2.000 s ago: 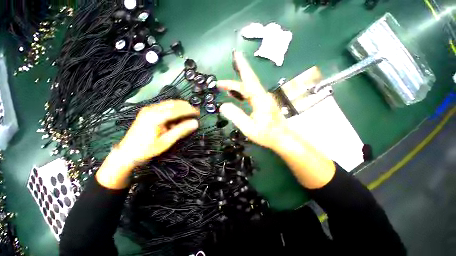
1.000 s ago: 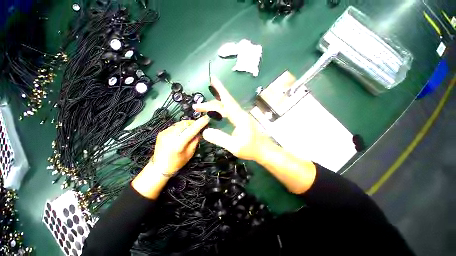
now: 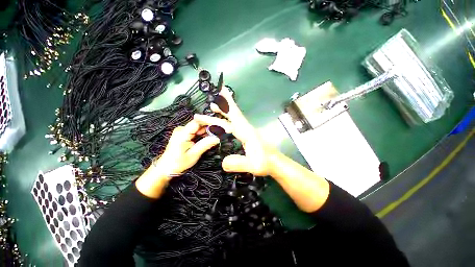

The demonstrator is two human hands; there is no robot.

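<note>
My left hand (image 3: 182, 148) pinches a small round antenna base (image 3: 215, 131) with a dark face and pale rim at the centre. My right hand (image 3: 250, 143) is against it with spread fingers. A round black adhesive pad (image 3: 221, 102) is stuck on a right fingertip, and another dark disc shows edge-on above it. Uncovered antenna bases (image 3: 204, 85) lie just beyond my fingers, partly hidden. Their black cables (image 3: 172, 117) run left under my left hand. A white sticker sheet (image 3: 61, 208) with rows of black discs lies at lower left.
A metal block (image 3: 315, 107) with a silvery rod sits on a white sheet (image 3: 338, 151) at right. A clear pack (image 3: 411, 78) lies at far right, a crumpled white scrap (image 3: 286, 57) above the block. More cabled units (image 3: 167, 68) lie upper left, a dark heap (image 3: 234, 208) near my lap.
Since two seconds ago, my left hand has come in to meet my right hand at a round base. The right fingers have moved down and left onto it. The camera view has shifted.
</note>
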